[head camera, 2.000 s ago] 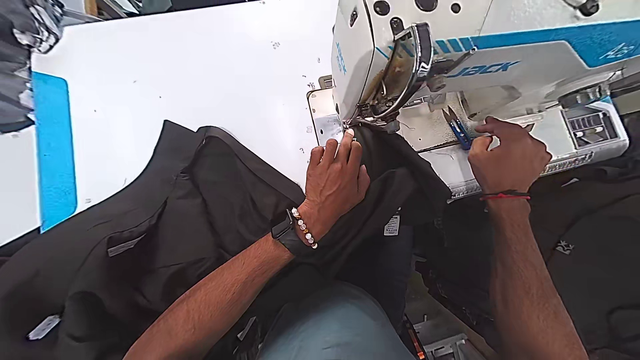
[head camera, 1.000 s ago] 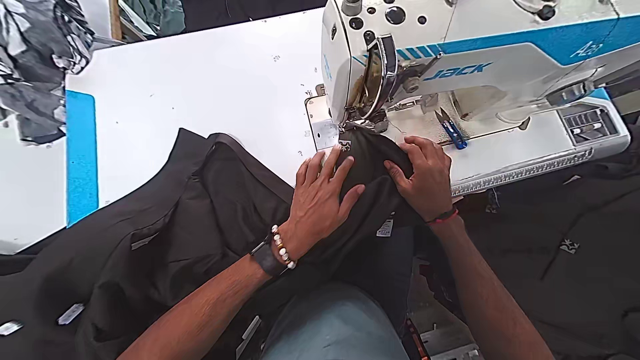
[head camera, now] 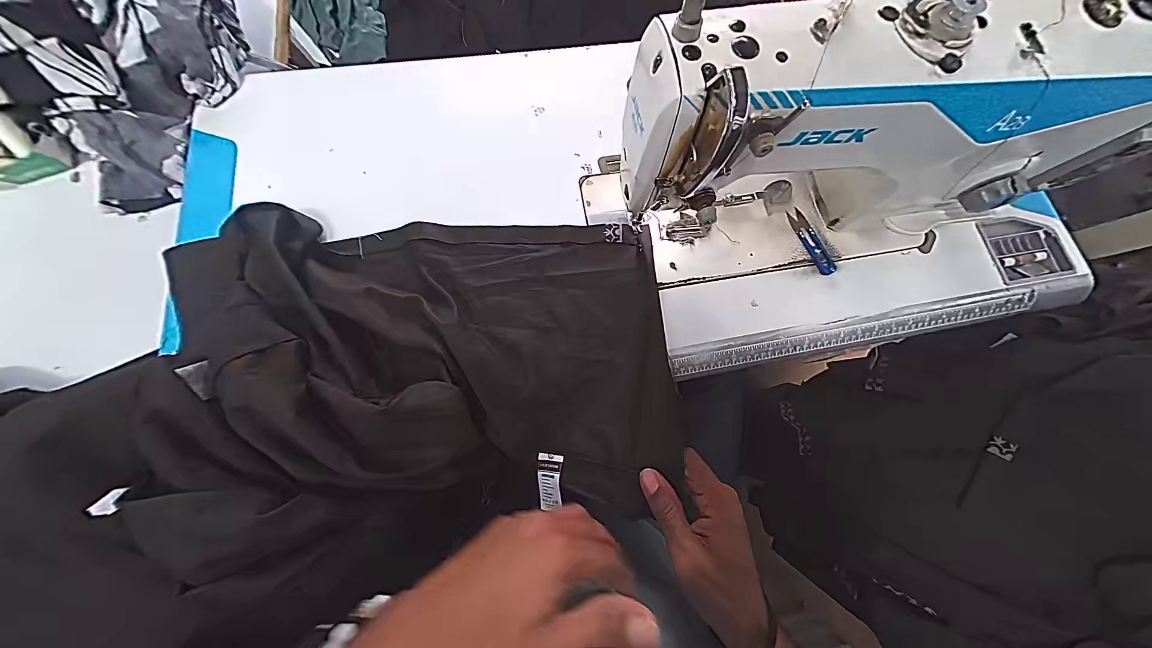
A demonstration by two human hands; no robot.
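Note:
A black garment (head camera: 558,342) lies spread over the table's front part, its upper corner under the needle area of a Jack sewing machine (head camera: 864,135). Near its lower edge shows a white label (head camera: 550,481). My right hand (head camera: 715,540) grips the garment's lower right edge between thumb and fingers. Blurred, my left hand (head camera: 540,576) is just below the label, over the near part of the cloth; whether it grips anything cannot be made out. Blue-handled thread snips (head camera: 813,245) rest on the machine bed, right of the needle.
More dark garments (head camera: 972,450) hang or lie at the right, below the machine bed. Patterned grey and white cloth (head camera: 135,90) is heaped at the upper left, beyond the white table (head camera: 432,135). The machine bed's front edge carries a ruler strip (head camera: 855,335).
Both hands have moved from beside the needle down toward my lap. The garment's right part now lies flatter, its top edge in line with the needle. My right hand had left the snips one second ago.

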